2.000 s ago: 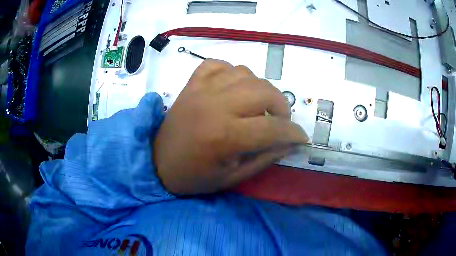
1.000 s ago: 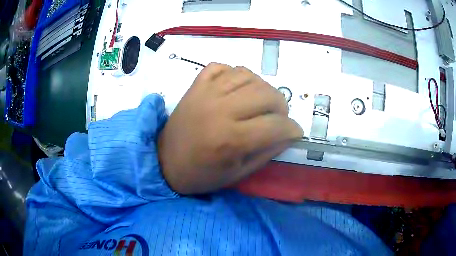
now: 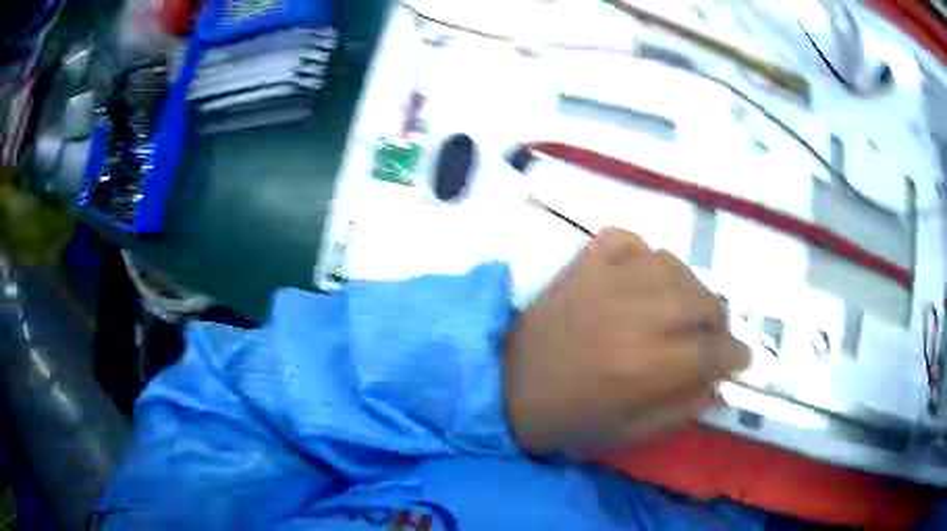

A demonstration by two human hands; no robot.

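Note:
My left hand (image 3: 623, 342) is a bare fist over the near part of the white back panel (image 3: 644, 254), with a blue sleeve behind it. A short black ground wire (image 3: 564, 216) sticks out from the top of the fist, its end pointing up-left over the panel. The fingertips and whatever else is inside the fist are hidden. The red ribbon cable (image 3: 716, 199) crosses the panel beyond the hand, its dark plug (image 3: 519, 158) near the black oval speaker (image 3: 454, 168). A green circuit board (image 3: 397, 162) sits left of the speaker. My right hand is out of view. The frame is blurred.
A blue parts bin (image 3: 179, 135) with dark small parts stands at the left on a dark green mat (image 3: 244, 197). Silver metal strips (image 3: 260, 83) lie beside it. Red foam (image 3: 768, 472) runs under the panel's near edge. A yellowish-brown cable (image 3: 716, 47) lies at the far side.
The view has turned left, so the panel, bins and my left hand appear farther right and lower. More of the panel's far side shows. The fist stays closed with the wire sticking out.

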